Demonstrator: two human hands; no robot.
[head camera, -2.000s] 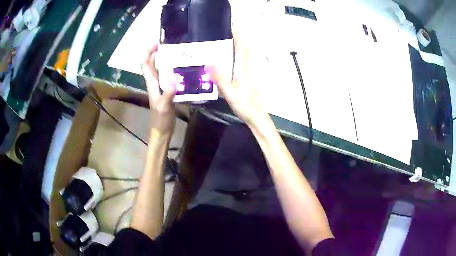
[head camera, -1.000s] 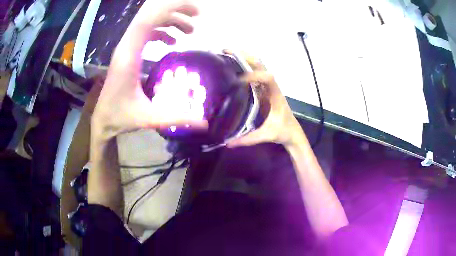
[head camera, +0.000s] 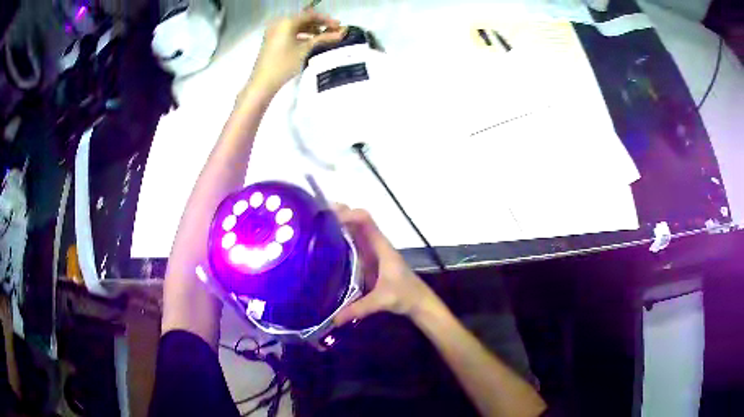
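Observation:
A dual-lens PTZ camera (head camera: 314, 261) is held up off the table, its black round head facing me with a ring of lit white-purple LEDs. My right hand (head camera: 375, 265) grips its white body from the right. My left hand (head camera: 302, 45) is stretched over the table beside the black part of a second camera (head camera: 330, 110). A small pale thing shows at its fingers; I cannot tell whether it is held. The second camera is white with a small black panel. A black cable (head camera: 396, 195) runs from beside it to the table's front edge.
White paper (head camera: 563, 179) covers much of the green table. Small dark items (head camera: 493, 39) lie at the back. Another white device (head camera: 186, 41) stands at the back left. Black cables (head camera: 273, 383) hang below the held camera, over the box. A pale upright bar (head camera: 673, 350) is below the table, right.
My left hand has left the held camera and moved forward over the table. The held camera sits lower and its lit ring faces me. The view has shifted, showing more of the table's back.

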